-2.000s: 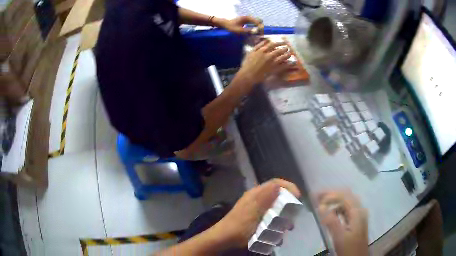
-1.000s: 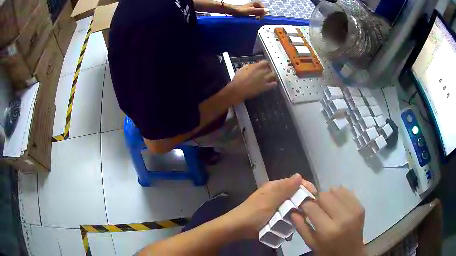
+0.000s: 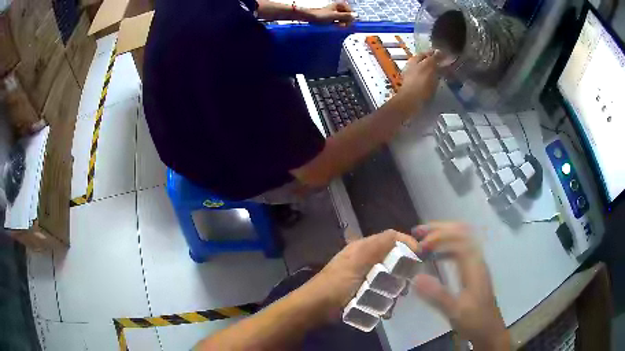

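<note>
My left hand [image 3: 349, 269] holds a row of several white plastic housings [image 3: 375, 293], their hollow open ends facing up toward me, at the bottom centre in front of the desk edge. My right hand [image 3: 460, 284] is just right of the row, fingers spread and blurred, near the top housing; I see nothing held in it. More white housings [image 3: 498, 159] stand in stepped rows on the white desk.
A coworker [image 3: 219, 103] sits on a blue stool [image 3: 229, 219], one arm reaching over the orange jig [image 3: 385, 62]. A silver duct [image 3: 480, 41], control panel [image 3: 567, 179] and monitor [image 3: 596, 96] stand right. A carton [image 3: 582, 315] is at lower right.
My right hand has opened and moved off the held housings. The held row shows one more housing than a second ago. The coworker's hand has moved from the keyboard side to above the orange jig.
</note>
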